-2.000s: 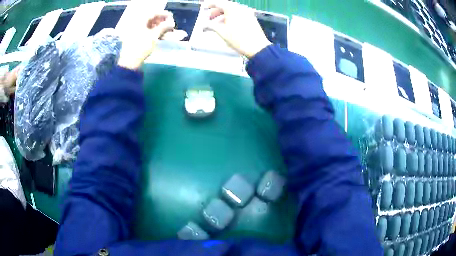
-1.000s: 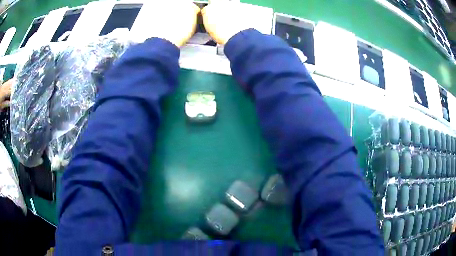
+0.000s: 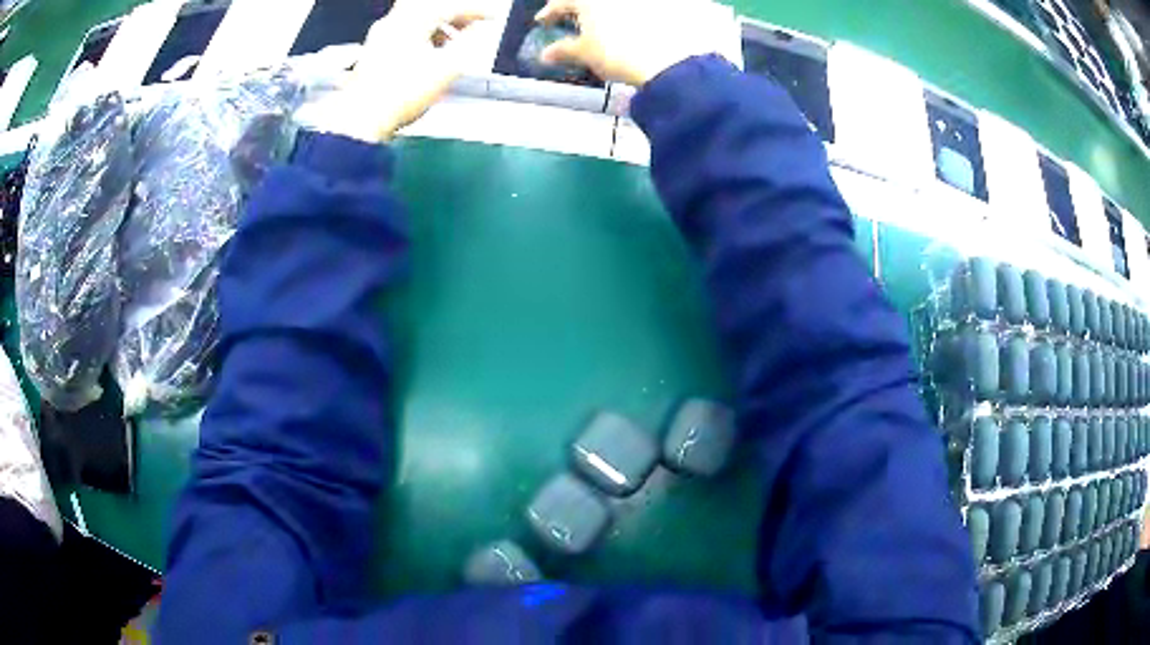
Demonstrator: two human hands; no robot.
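Note:
My right hand (image 3: 590,40) is at the top centre, its thumb and finger at a grey-blue charging case (image 3: 540,48) in the dark insert (image 3: 511,57) of an open white box. The fingers partly hide the case. My left hand (image 3: 423,78) is left of that box, over white box parts; it is washed out by glare, and whether it holds anything cannot be told. Several closed charging cases (image 3: 614,451) lie loose on the green mat (image 3: 542,277), near my body.
Crinkled clear bags (image 3: 183,239) lie at left, over a flat black object (image 3: 95,447). A clear blister tray (image 3: 971,410) of cases is at right. White boxes (image 3: 883,114) with dark inserts (image 3: 955,141) line the far side. Part of another person's clothing shows at the left edge.
The open case is gone from the middle of the mat. My hands, close together a second ago, are now apart, the right one at a case in the box. The box row has shifted right.

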